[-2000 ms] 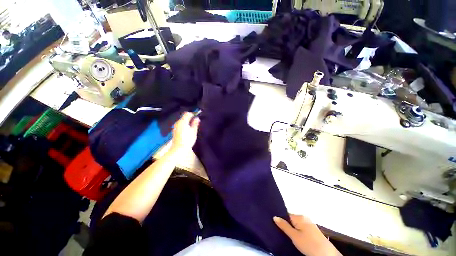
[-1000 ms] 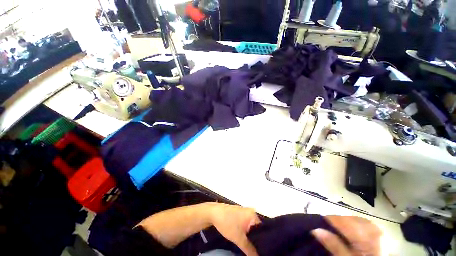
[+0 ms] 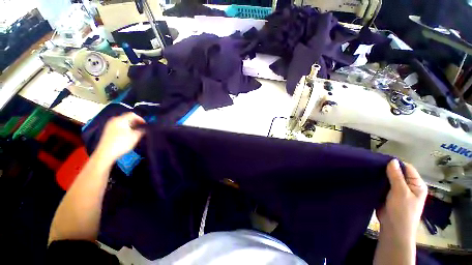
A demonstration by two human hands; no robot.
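Observation:
A large dark purple garment panel (image 3: 279, 171) is stretched sideways between my two hands, in front of the sewing table and the machine bed. My left hand (image 3: 124, 133) grips its upper left corner. My right hand (image 3: 406, 189) grips its upper right corner, thumb on top. The panel's upper edge runs nearly straight between the hands, and its lower part hangs toward my lap. The white JUKI lockstitch machine (image 3: 372, 111) stands behind it. The panel hides much of the bed and the area below the needle.
Crumpled purple cut pieces (image 3: 207, 67) lie behind on the pale table (image 3: 264, 106). A second sewing machine (image 3: 98, 72) stands far left, a red stool (image 3: 75, 168) below it. Dark scraps (image 3: 437, 212) lie at the bed's right end. A clear plastic bag (image 3: 380, 80) is behind the machine head.
The dark cloth, bunched low between my hands a second ago, is now spread out and raised. My left hand has moved left and up, my right hand up and slightly right.

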